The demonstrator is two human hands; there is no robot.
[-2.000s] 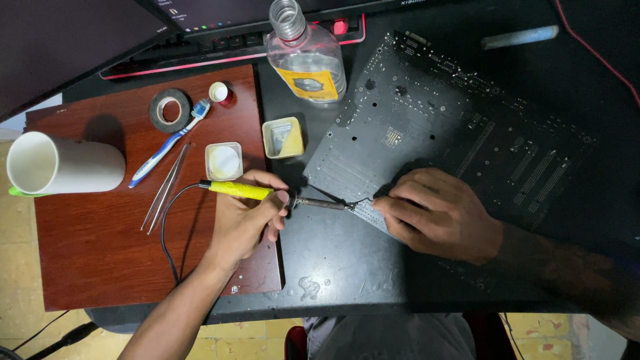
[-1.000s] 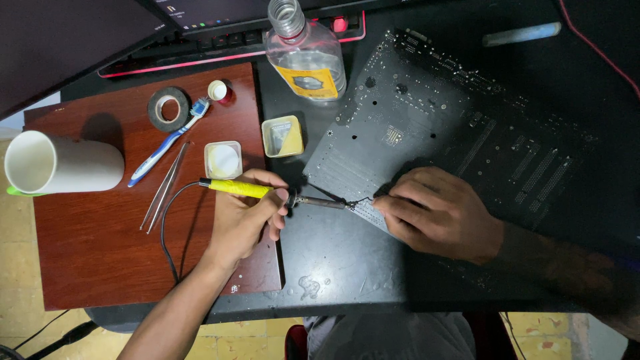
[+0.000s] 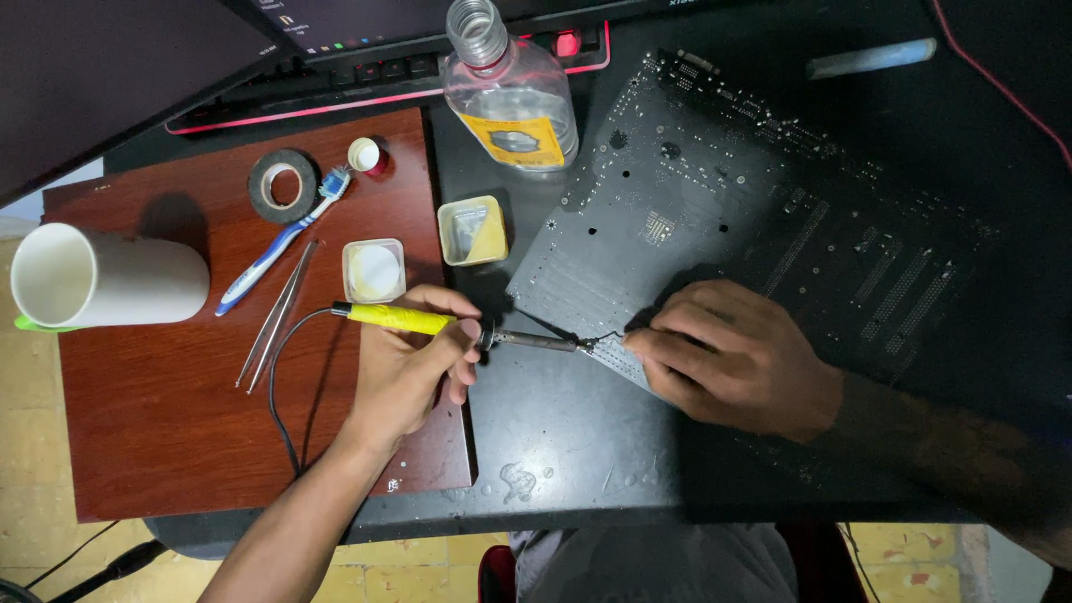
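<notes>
My left hand (image 3: pixel 419 368) grips a soldering iron (image 3: pixel 402 318) by its yellow handle. The iron's tip lies at the near left corner of a black circuit board (image 3: pixel 712 209), on rows of solder points. Between the fingertips of my right hand (image 3: pixel 737 360) is a thin dark wire (image 3: pixel 607 337), its free end at the iron's tip. The right hand rests over the board's near edge and hides part of it. A small square tub with yellowish contents (image 3: pixel 473 230) and its lid (image 3: pixel 373 270) lie beyond my left hand.
On a reddish wooden board (image 3: pixel 167 419) lie metal tweezers (image 3: pixel 276 318), a toothbrush (image 3: pixel 283 243), black tape (image 3: pixel 283 186), a small cap (image 3: pixel 367 157) and a white mug (image 3: pixel 113 276). Behind stand an open clear bottle (image 3: pixel 511 100), a keyboard (image 3: pixel 385 71) and a monitor (image 3: pixel 126 75).
</notes>
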